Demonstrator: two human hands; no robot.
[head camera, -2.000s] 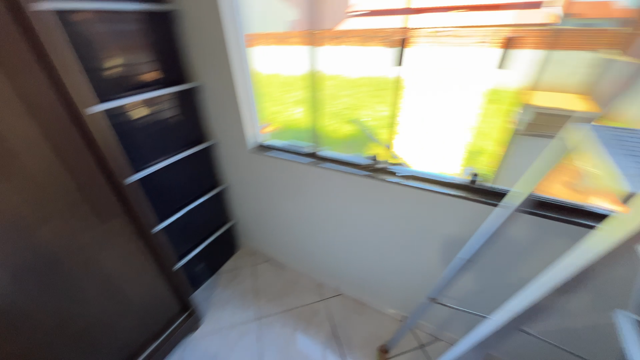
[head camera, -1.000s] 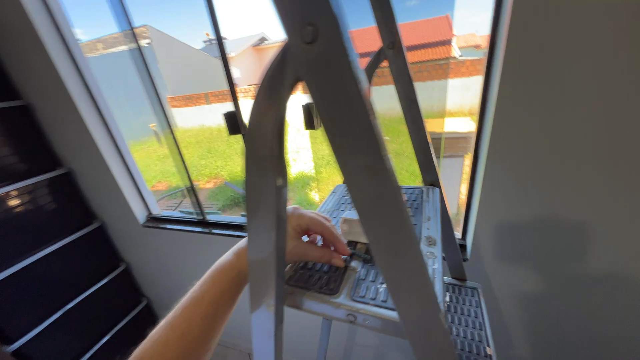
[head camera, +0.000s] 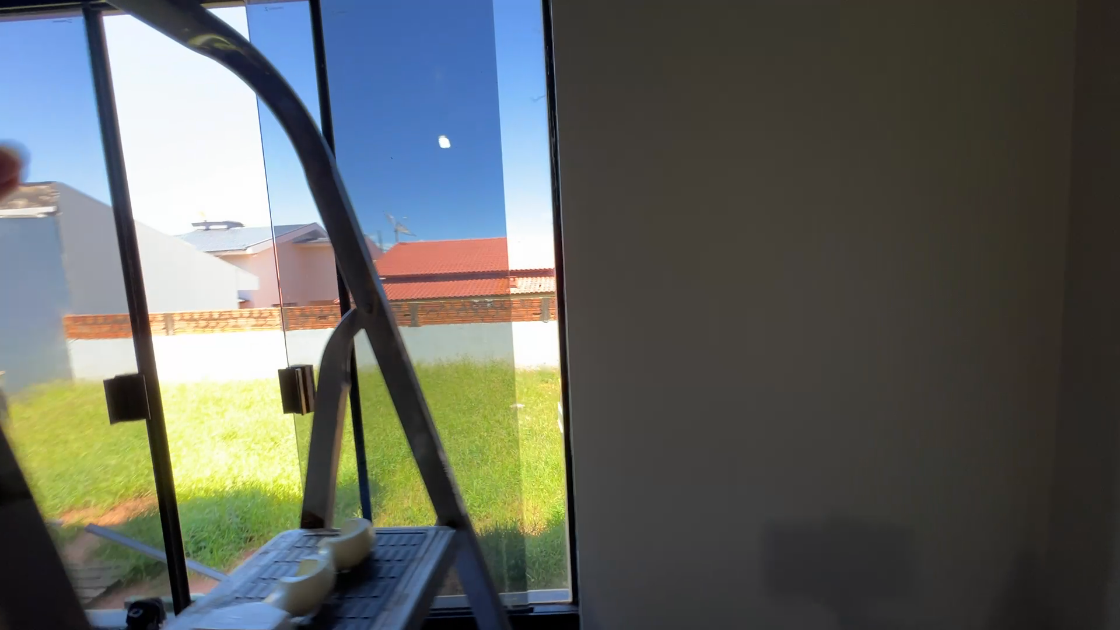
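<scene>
At the left edge, a blurred fingertip of what looks like my left hand (head camera: 10, 171) shows in front of the window; the rest of the hand is outside the view, so what it holds is hidden. My right hand is not in view. Below stands a metal stepladder (head camera: 398, 372) with a curved top rail. On its ribbed dark platform (head camera: 394, 560) lie rounded cream-coloured pieces (head camera: 306, 584), one behind another. A whitish object (head camera: 241, 617) is partly cut off at the bottom edge.
A glass window with dark frames (head camera: 150, 437) and black latches (head camera: 297, 389) is behind the ladder. Grass and houses show outside. A small dark object (head camera: 144, 612) is low by the window. A plain shaded wall (head camera: 787, 306) fills the right side.
A second ago a hand was touching something small on the ladder's platform; now only a fingertip shows at the far left. The view has tilted up and moved markedly.
</scene>
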